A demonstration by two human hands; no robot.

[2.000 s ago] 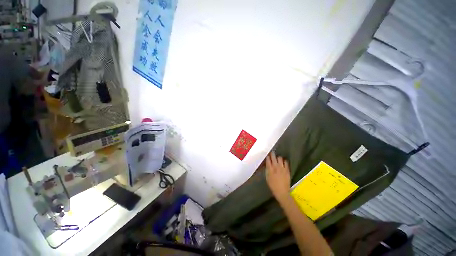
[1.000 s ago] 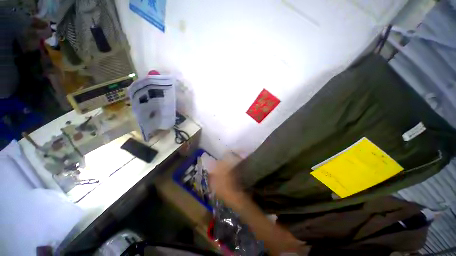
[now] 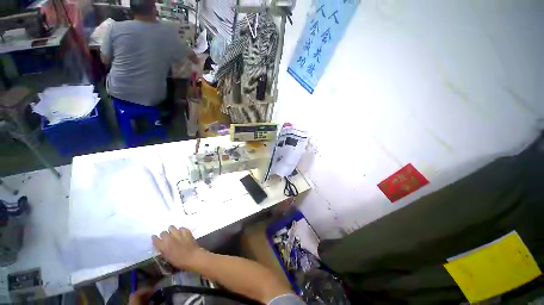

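Note:
My right hand [image 3: 177, 247] is at the front edge of the white machine table [image 3: 226, 221], fingers bent. Its arm comes in from the lower right; whether it grips anything is unclear. My left hand [image 3: 140, 296] is small, dark and partly cut off at the bottom edge, below the table; its grip cannot be seen. White fabric or paper [image 3: 119, 202] lies on the table's left part. Pale items [image 3: 186, 278] show under the right hand, too unclear to name.
Sewing machine [image 3: 206, 164], phone [image 3: 254, 188], scissors [image 3: 290, 187] and propped sheet [image 3: 288, 152] are on the table. Blue basket [image 3: 277, 238] and clear bags [image 3: 319, 286] lie below right. Green trousers [image 3: 370, 241] carry yellow paper [image 3: 494, 268]. A seated person [image 3: 137, 59] is behind.
The view has swung left. My right hand has left the trousers, passed over the blue basket and moved left to the table's front edge. My left hand now shows at the bottom.

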